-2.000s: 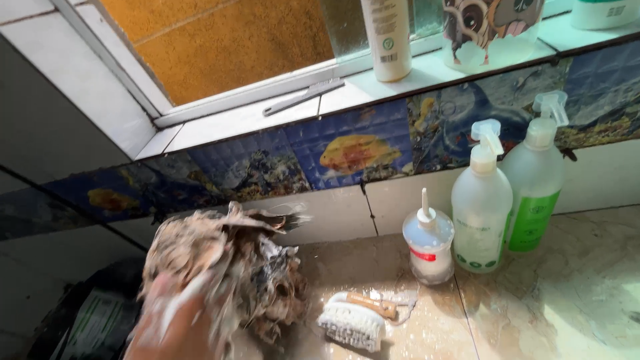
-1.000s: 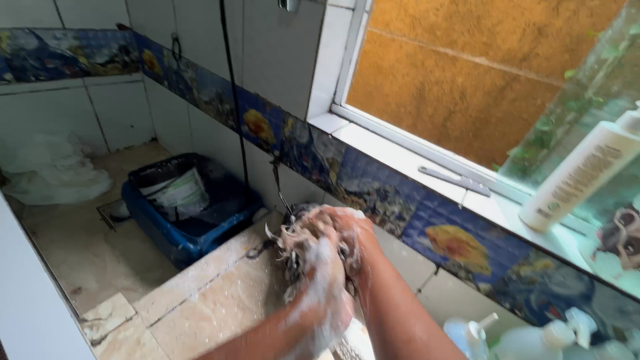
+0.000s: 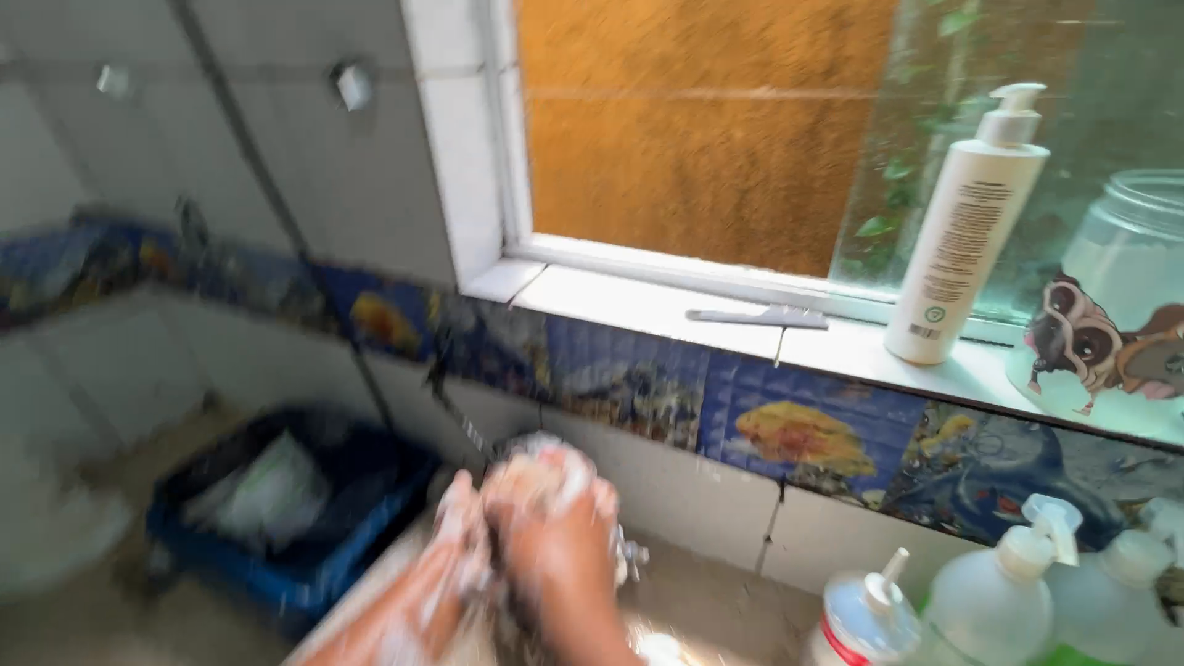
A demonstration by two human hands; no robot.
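Note:
Both my hands are covered in white lather, low in the middle of the head view, against a wet, soapy, shaggy mass [image 3: 532, 462] that looks like an animal's fur. My left hand [image 3: 467, 523] is at its left side, fingers pointing up. Over its front and right side lies my right hand [image 3: 555, 518], fingers curved over the top. The hands and motion blur hide most of the mass. A dark leash or cord [image 3: 458, 416] runs from the tiled wall down to it. Part of a white brush [image 3: 661, 647] shows at the bottom edge.
On the windowsill [image 3: 601, 301] are a grey comb-like tool [image 3: 758, 318], a white pump bottle [image 3: 967, 240] and a clear jar with dog pictures [image 3: 1101, 305]. Pump bottles [image 3: 990, 597] and a nozzle bottle [image 3: 869, 620] stand lower right. A blue tub [image 3: 287, 564] with a bag is at left.
Two seconds ago one soapy hand was seen at the shaggy mass; one second ago and now both are on it. The view has swung left, then partly back right.

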